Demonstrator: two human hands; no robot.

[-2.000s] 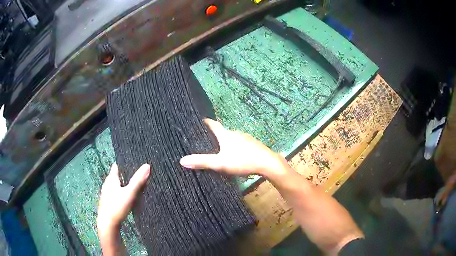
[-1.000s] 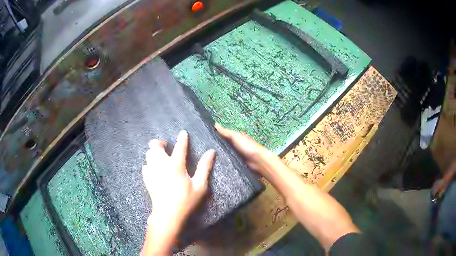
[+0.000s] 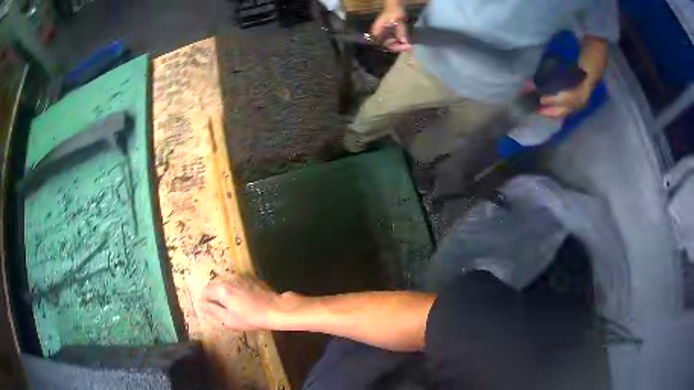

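My right hand (image 3: 240, 302) is over the pale wooden ledge (image 3: 190, 175), its fingers bent down toward the wood; blur hides whether anything is in them. My left hand is out of the picture. The dark stack of panels (image 3: 114, 369) lies at the bottom left edge, mostly cut off, at the near end of the green pad (image 3: 84, 251). Black edging offcuts (image 3: 84, 146) lie on the pad's far part. Small black scraps are scattered on the pad and ledge.
A person in a light blue shirt (image 3: 517, 46) stands ahead to the right, with a dark strip at the hands and a blue object beside. A dark green panel (image 3: 335, 221) is low beside the ledge. A clear plastic bag (image 3: 510, 228) is at the right.
The view has swung right. My left hand has left the picture, and my right hand has left the stack and is now over the ledge. The other person has come into fuller view.
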